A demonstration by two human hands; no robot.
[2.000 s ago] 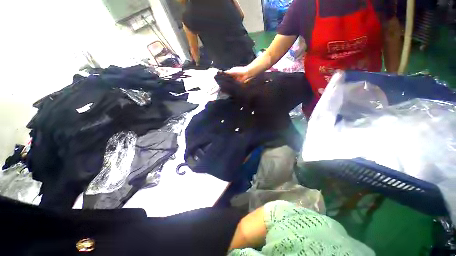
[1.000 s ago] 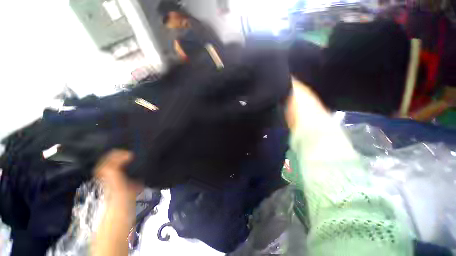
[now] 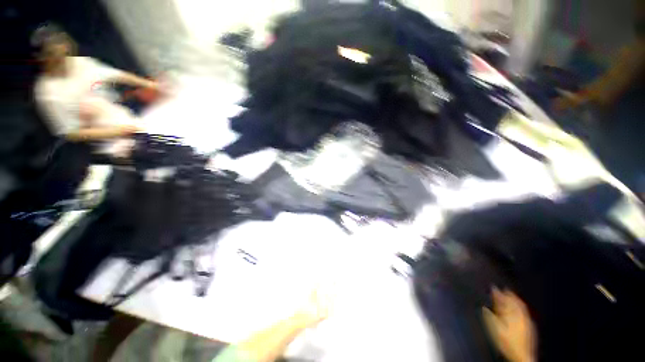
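Observation:
A black garment (image 3: 559,247) lies at the right side of the white table. My right hand (image 3: 510,325) is on it near the bottom right; blur hides whether the fingers grip the cloth. My left hand (image 3: 311,310), below a pale green sleeve, is over the white tabletop left of the garment. It is blurred and washed out, so its fingers cannot be made out. A tangled heap of black hangers (image 3: 177,212) lies at the left.
A large black garment heap (image 3: 318,92) stands at the far side. A clear poly bag (image 3: 336,159) and a grey garment (image 3: 389,185) lie before it. A person in a white top (image 3: 85,99) is at the far left. Another person's arm (image 3: 601,88) shows at the upper right.
The view has swung left, bringing the hangers into sight. The black garment held up between my hands a second ago now lies at the right. My left hand is away from it.

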